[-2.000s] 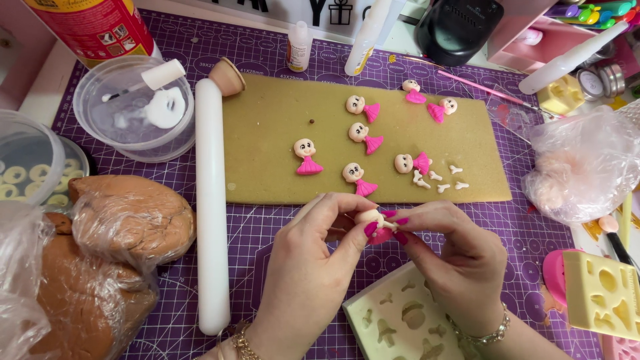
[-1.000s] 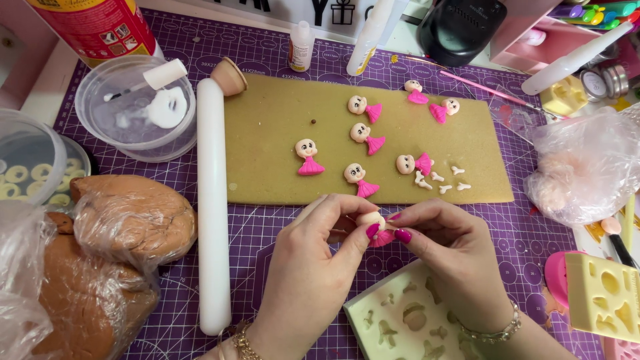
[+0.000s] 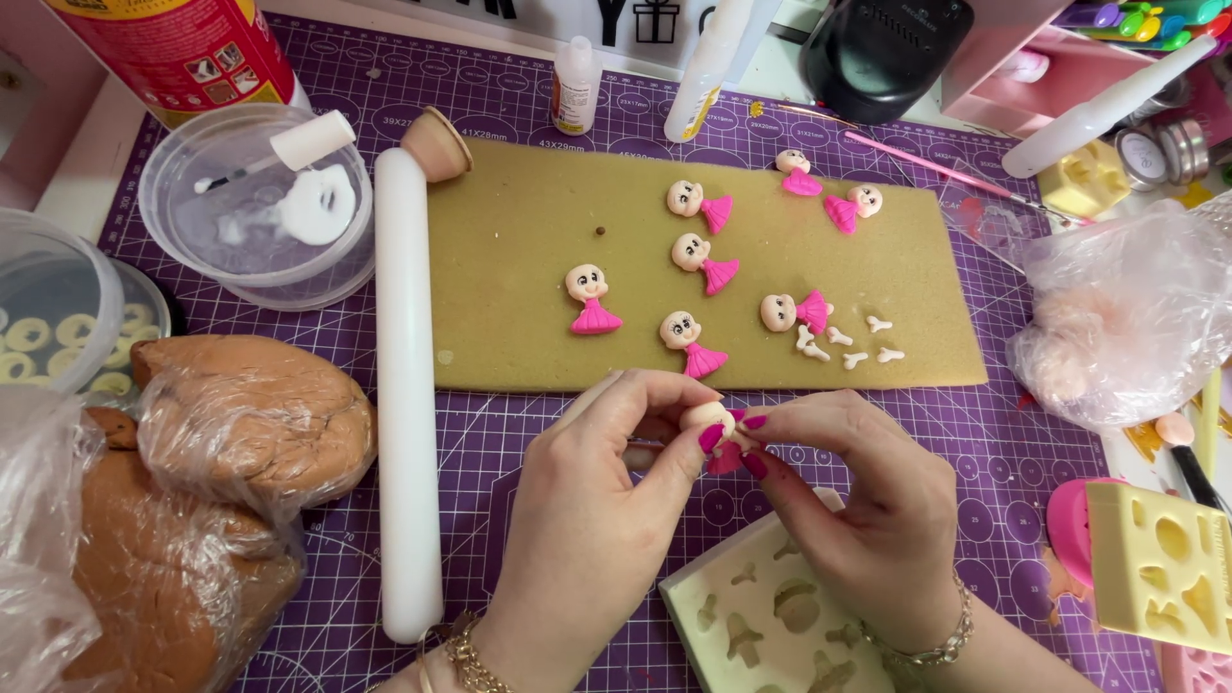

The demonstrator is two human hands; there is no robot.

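Observation:
My left hand (image 3: pixel 616 481) pinches a small clay doll (image 3: pixel 724 454) with a round pale head and a pink dress. The fingertips of my right hand (image 3: pixel 857 500) close on the doll's side near its neck; whether they hold a tiny arm piece is hidden. Beyond my hands, several similar dolls with drawn faces, one of them a clay doll (image 3: pixel 592 298) at the left, lie on a tan foam mat (image 3: pixel 520 231). Small pale clay arm pieces (image 3: pixel 854 360) lie on its right part. A pale silicone mold (image 3: pixel 731 616) is partly under my right hand.
A white rolling pin (image 3: pixel 406 404) lies left of my hands. Farther left are wrapped brown clay (image 3: pixel 250 423) and a plastic tub (image 3: pixel 255 250) with white glue. Bottles stand behind the mat. On the right are bagged pale clay (image 3: pixel 1107 318) and a yellow mold (image 3: pixel 1155 558). A purple cutting mat (image 3: pixel 481 462) lies beneath.
Both hands stay in nearly the same place around the doll. The fingers of my right hand have shifted slightly at the doll's side.

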